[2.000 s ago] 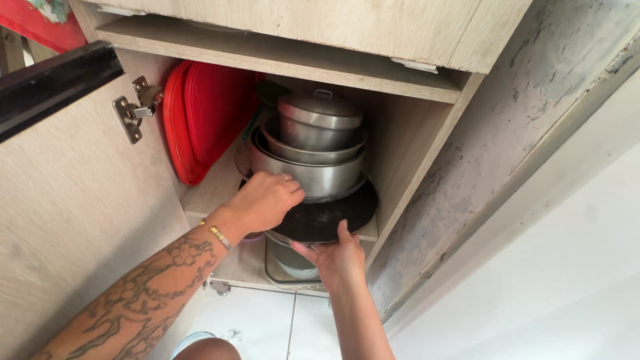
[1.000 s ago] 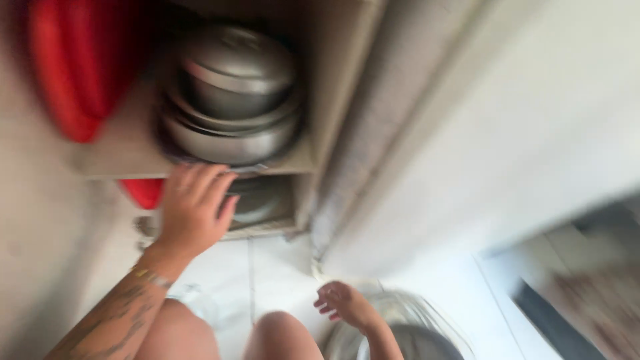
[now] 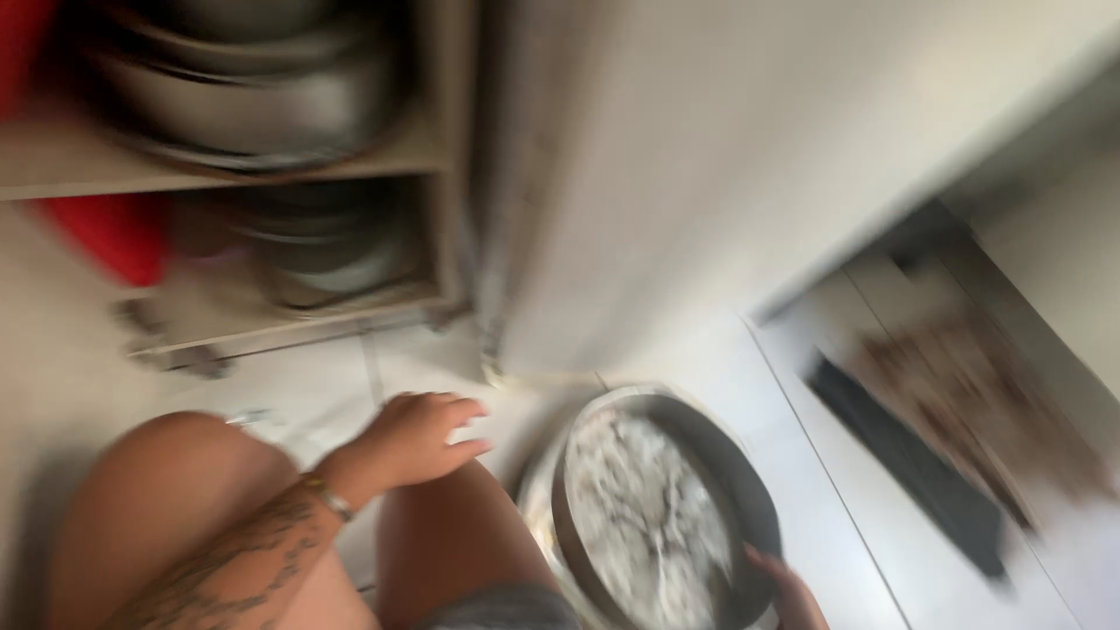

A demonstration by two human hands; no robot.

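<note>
A round metal pan (image 3: 652,516) stands tilted on top of other round ware on the floor at the lower right, its inner bottom mottled grey and white. My right hand (image 3: 787,586) grips the pan's right rim, the thumb on the inner wall and the fingers hidden. My left hand (image 3: 424,437), with a bracelet at the wrist, is held over my knee with its fingers apart and nothing in it. Stacked steel pots (image 3: 236,114) sit on the cabinet's upper shelf. More cookware (image 3: 337,254) lies on the shelf below. The view is blurred.
The cabinet's shelf edge (image 3: 367,171) and side panel are at the upper left, with a red plastic item (image 3: 114,236) inside. A large white panel (image 3: 647,201) slants across the middle. On the tiled floor at the right lie a dark strip (image 3: 910,472) and a brown mat (image 3: 989,402).
Both hands have left the cabinet; my right hand has moved to the pan on the floor and taken hold of it. The view has swung down and to the right.
</note>
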